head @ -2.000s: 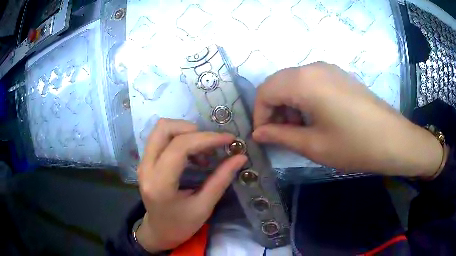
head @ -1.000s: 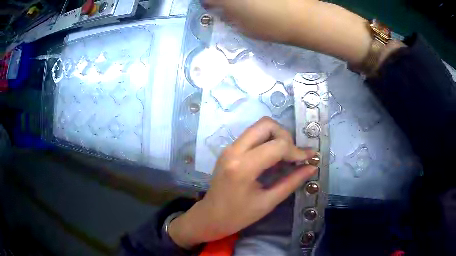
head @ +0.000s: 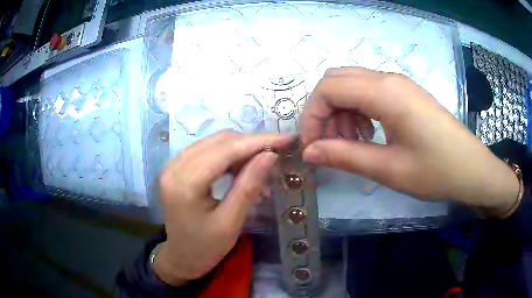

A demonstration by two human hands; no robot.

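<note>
A grey strip fixture (head: 283,230) lies across the clear blister tray (head: 204,226) and sticks out past its near edge. Several metal-rimmed discs with copper-brown centres, one of them the upper disc (head: 293,181), sit in its lower seats. The seat near the far end shows a pale centre. My left hand (head: 204,201) is left of the strip, thumb and forefinger pinched on what looks like a small rimmed disc (head: 269,149). My right hand (head: 385,131) is right of the strip, its thumb and fingertips close together at the strip; what is between them is hidden.
A second clear tray (head: 87,128) lies at the left. A wide plate packed with small discs (head: 501,96) is at the right, beside a round black object (head: 479,90). A panel with a red button (head: 57,41) is at the upper left.
The right hand has come back from the far edge of the tray to the strip. The left hand has moved to the strip's second seat from the far end. The view has shifted.
</note>
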